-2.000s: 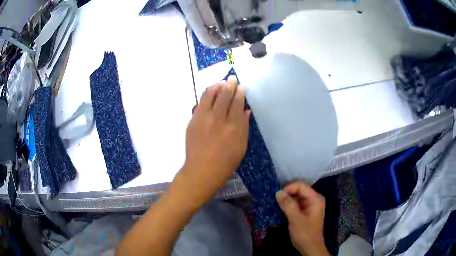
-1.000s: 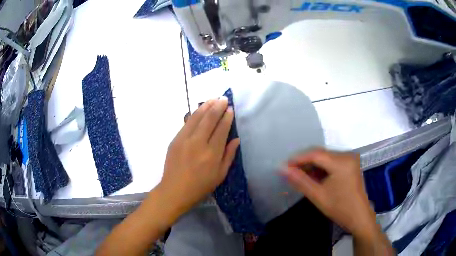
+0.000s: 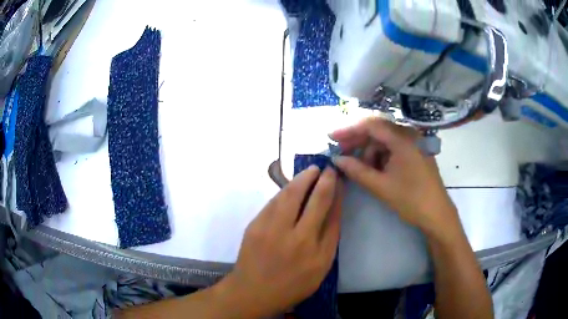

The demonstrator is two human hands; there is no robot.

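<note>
A speckled navy strip [image 3: 307, 163] lies under my left hand [image 3: 293, 240], its lower part hanging past the table edge. A pale grey cloth piece [image 3: 383, 249] lies beside it on the right, partly under my right forearm. My left fingertips press on the top end of the strip. My right hand [image 3: 389, 168] pinches the top edge of the cloth where strip and grey piece meet, just below the sewing machine head [image 3: 436, 56]. The needle is not clearly visible.
Another navy strip [image 3: 138, 143] lies flat on the white table [image 3: 218, 131]. Overlapping strips [image 3: 38, 149] and a grey scrap [image 3: 80, 128] are further left. A navy piece [image 3: 313, 62] lies left of the machine head. A navy-grey bundle [image 3: 543, 199] is at the right.
The view has shifted closer. My right hand has moved up from the grey piece's lower right to its top edge. The strip's top end now looks folded or lifted at my fingertips.
</note>
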